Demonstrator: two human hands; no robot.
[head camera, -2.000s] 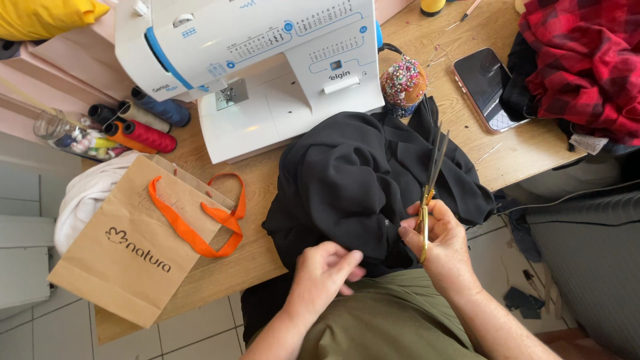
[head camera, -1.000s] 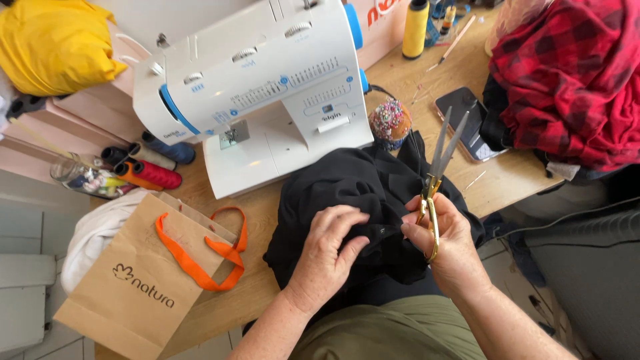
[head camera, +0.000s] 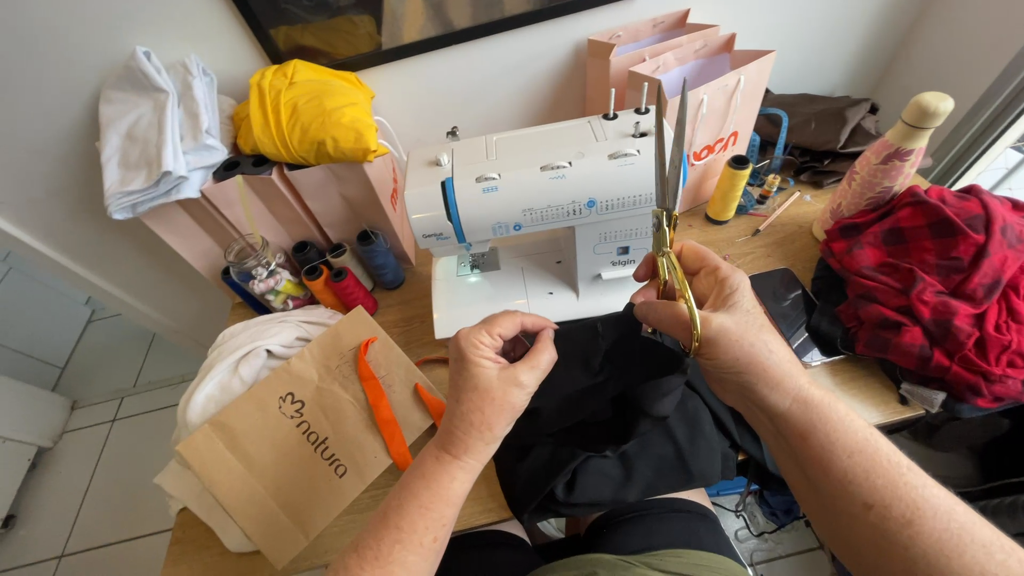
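Observation:
My right hand (head camera: 704, 308) holds gold-handled scissors (head camera: 670, 232) upright, their blades slightly apart, and also pinches an edge of black fabric (head camera: 624, 400). To its left, my left hand (head camera: 504, 368) is raised with thumb and forefinger pinched together; whether something thin is between them cannot be told. The black fabric hangs from the right hand over the table's front edge and my lap. Directly behind both hands stands a white sewing machine (head camera: 528, 192), with its lamp lit.
A kraft paper bag (head camera: 320, 448) with orange handles lies at the left, near thread cones (head camera: 352, 290) and a glass jar (head camera: 268, 272). At the right are a phone (head camera: 792, 312), red plaid fabric (head camera: 936, 288) and a bottle (head camera: 884, 164). Yellow thread (head camera: 728, 190) stands behind.
The view has tilted up. My right hand has lifted the scissors and a fabric edge in front of the machine. My left hand has come off the black fabric.

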